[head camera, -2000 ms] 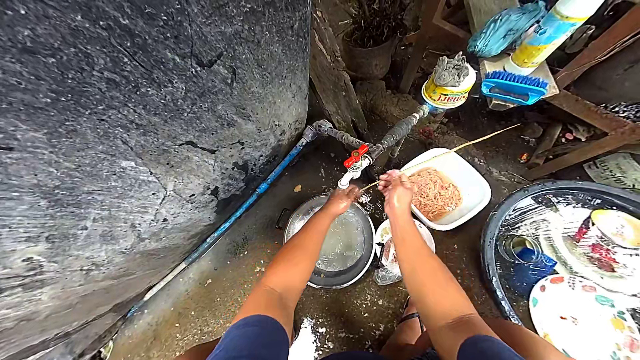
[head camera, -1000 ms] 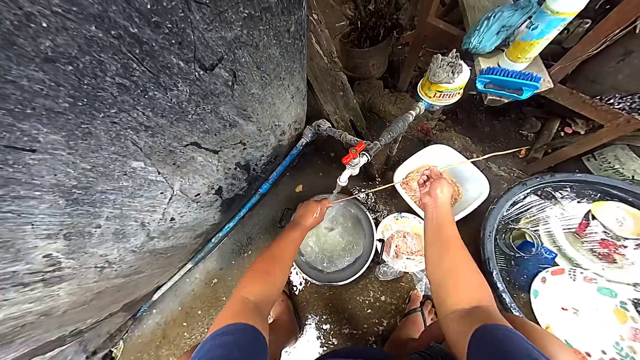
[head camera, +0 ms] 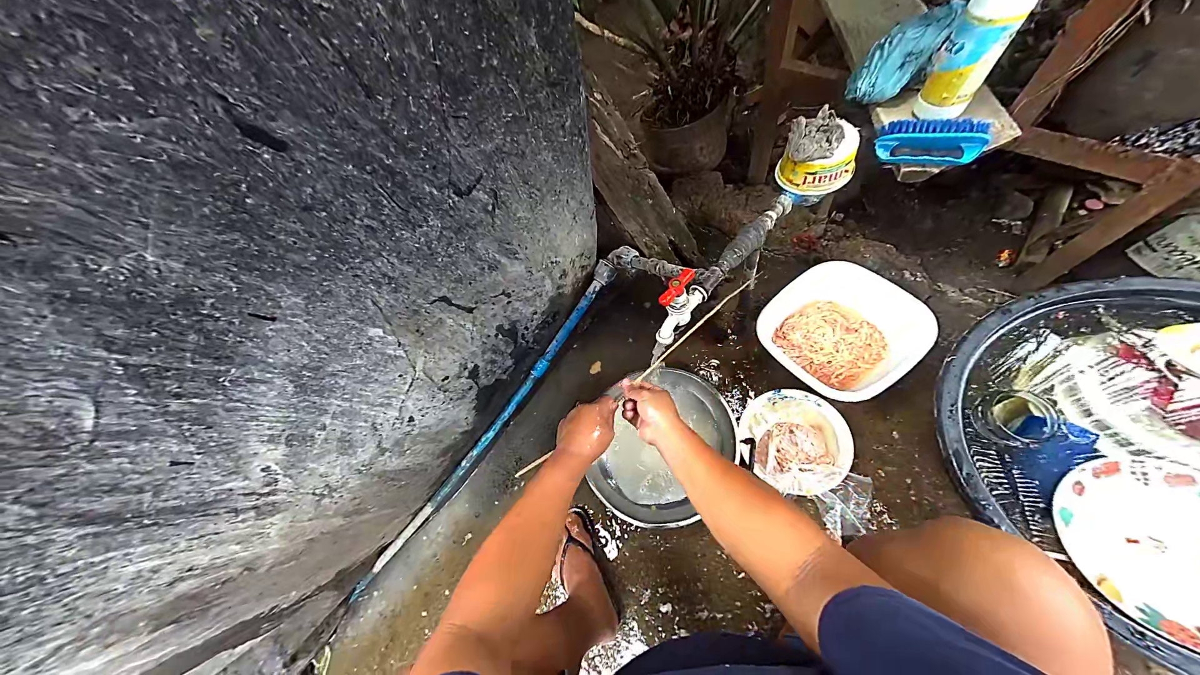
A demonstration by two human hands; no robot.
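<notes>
A long thin stick [head camera: 708, 314] slants across the view below the faucet. My left hand [head camera: 587, 428] is closed around its lower part. Beside it, almost touching, my right hand [head camera: 649, 409] pinches the stick between thumb and fingers. Both hands are over a round metal basin [head camera: 670, 511] of cloudy water. Above the basin, water runs from a white faucet [head camera: 677, 314] with a red handle. A white tub [head camera: 905, 323] to the right holds pinkish, stringy pieces. Nearer me, a small bowl [head camera: 839, 431] contains a pale pink lump in clear plastic.
A concrete wall [head camera: 281, 281] with a blue pipe [head camera: 516, 403] along its foot borders the left. At right is a large black basin [head camera: 956, 412] with plates and a glass jar. A blue brush [head camera: 933, 142] and a bottle [head camera: 970, 61] sit on a ledge, near a yellow-labelled can [head camera: 817, 173].
My right hand has moved from over the white tub to beside my left hand above the metal basin. The stick now slants more steeply, its lower end showing past my left hand.
</notes>
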